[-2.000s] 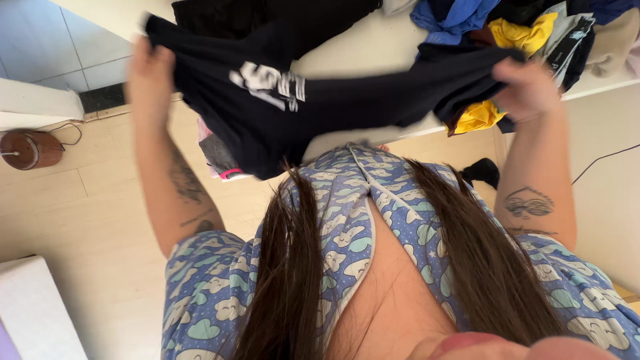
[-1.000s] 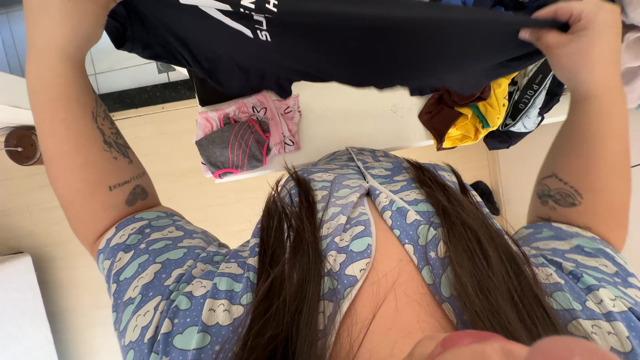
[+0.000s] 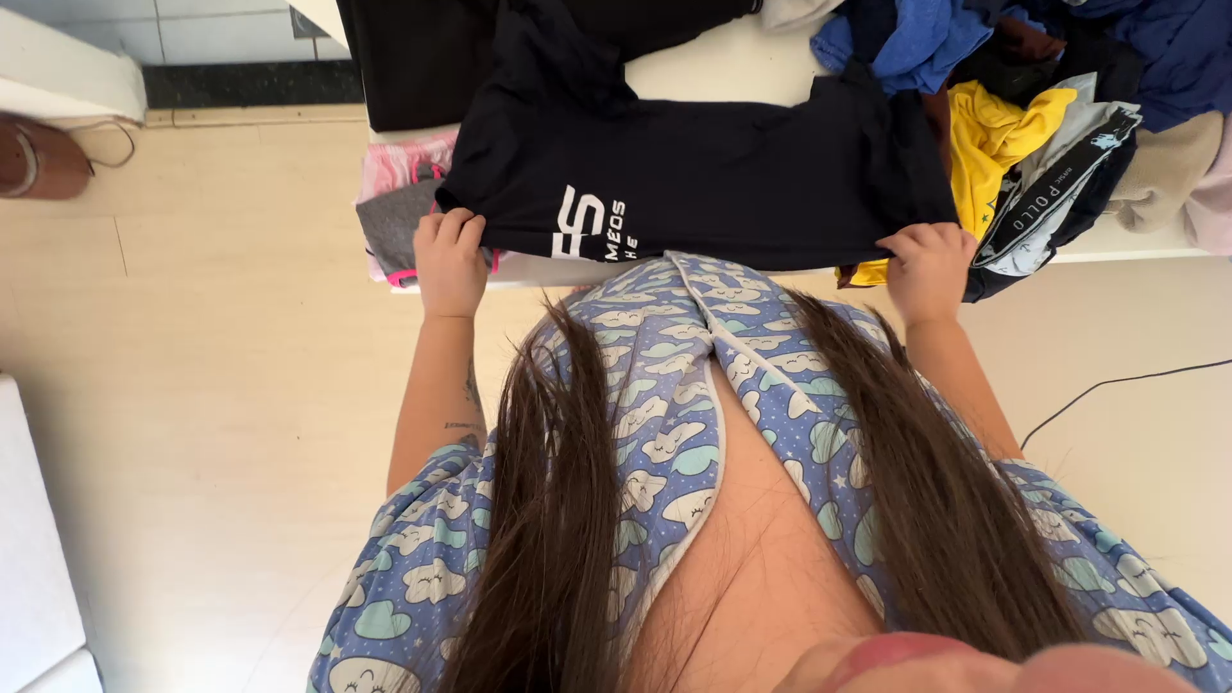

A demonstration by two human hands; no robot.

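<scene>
A black T-shirt [image 3: 731, 173] with white printing lies stretched sideways over the near part of a white table [image 3: 731, 72]. My left hand [image 3: 450, 260] pinches its near left corner, and my right hand [image 3: 929, 269] grips its near right corner. The near edge of the shirt runs between both hands, close against my body. Beside my left hand, partly under the shirt, are a pink garment [image 3: 409, 154] and a grey one [image 3: 397, 229] with bright pink trim.
Black clothing [image 3: 419, 67] lies at the back left of the table. On the right is a heap with a yellow garment [image 3: 996, 144], blue clothes [image 3: 910, 43] and a beige piece [image 3: 1160, 173]. A thin cable [image 3: 1116, 380] crosses the floor at right.
Both hands have come down with the black shirt, which was held up in the air and now rests on the table. It now partly covers the pink and grey garments.
</scene>
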